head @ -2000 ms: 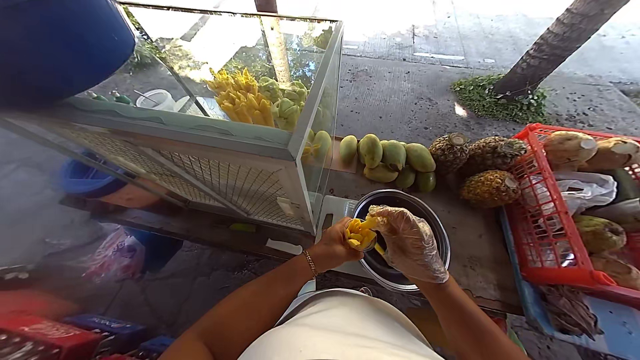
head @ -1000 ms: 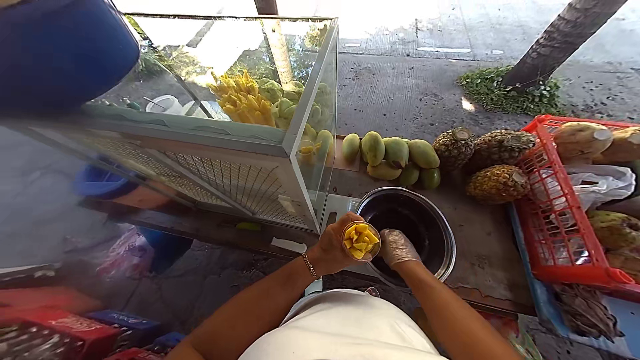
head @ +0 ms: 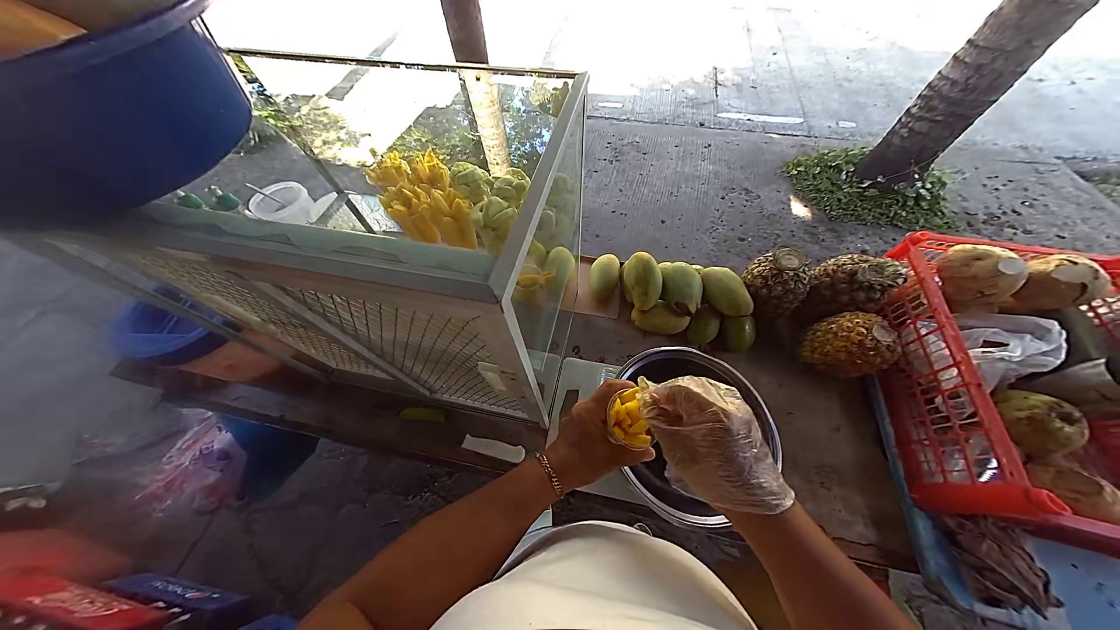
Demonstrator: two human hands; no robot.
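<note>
My left hand, bare with a chain bracelet at the wrist, is closed around a clear cup filled with yellow fruit pieces. At the cup's right side is my right hand in a clear plastic glove, its fingertips at the rim by a pale yellow piece that it seems to pinch. Beneath my right hand lies a round metal bowl with a dark inside; the hand hides much of it. A white board shows partly behind my left hand.
A glass display case with cut fruit stands at left. Green mangoes and pineapples lie beyond the bowl. A red plastic crate of fruit is at right, and a blue tub hangs over the upper left.
My right hand has risen out of the bowl to the cup's rim. The cup stays in my left hand and its mouth is now partly covered by the gloved fingers.
</note>
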